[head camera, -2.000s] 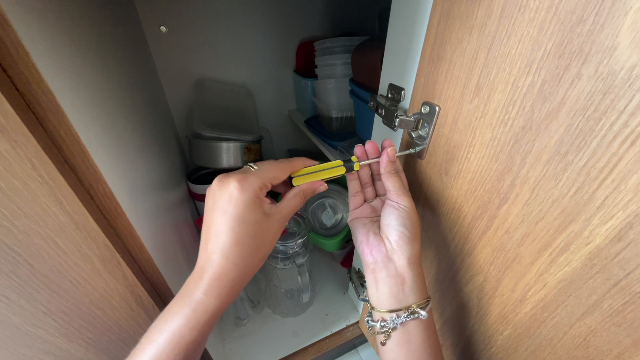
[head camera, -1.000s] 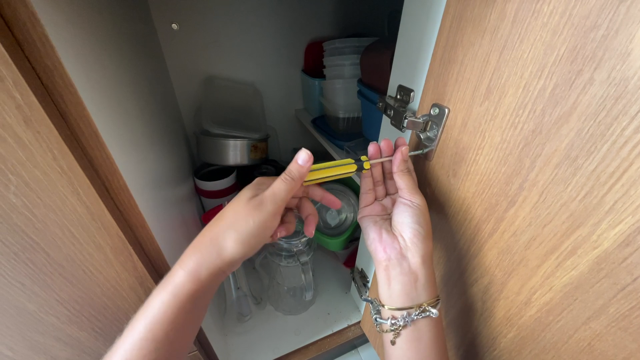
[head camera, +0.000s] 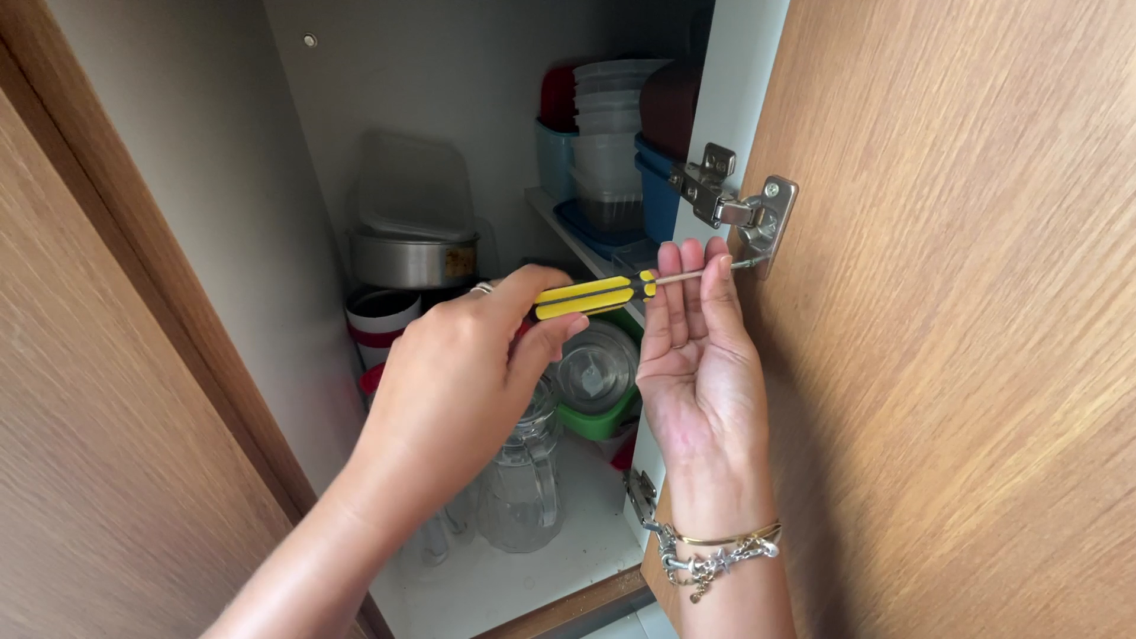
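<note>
My left hand (head camera: 461, 364) grips the yellow and black handle of a screwdriver (head camera: 590, 296), thumb below and fingers over it. The fingertips and thumb of my right hand (head camera: 706, 355), palm up, hold the thin shaft near its far end. That end points at the lower part of a metal cabinet hinge (head camera: 770, 222), by a screw on its plate; the exact contact is too small to tell. The hinge joins the wood-grain door (head camera: 958, 293) to the white cabinet side panel (head camera: 732, 80). A bracelet and a bangle circle my right wrist.
Inside the cabinet, stacked plastic containers (head camera: 612, 133) stand on a shelf (head camera: 577, 235). Lower down are a metal pot (head camera: 413, 257), a glass jug (head camera: 522, 501) and a green-rimmed container (head camera: 599, 422). A second hinge (head camera: 641, 497) sits low on the side panel. Another wooden panel (head camera: 115, 373) borders the left.
A second ago my left hand's fingers were spread and loose at the handle; now they are closed around it again. My right hand has stayed on the shaft.
</note>
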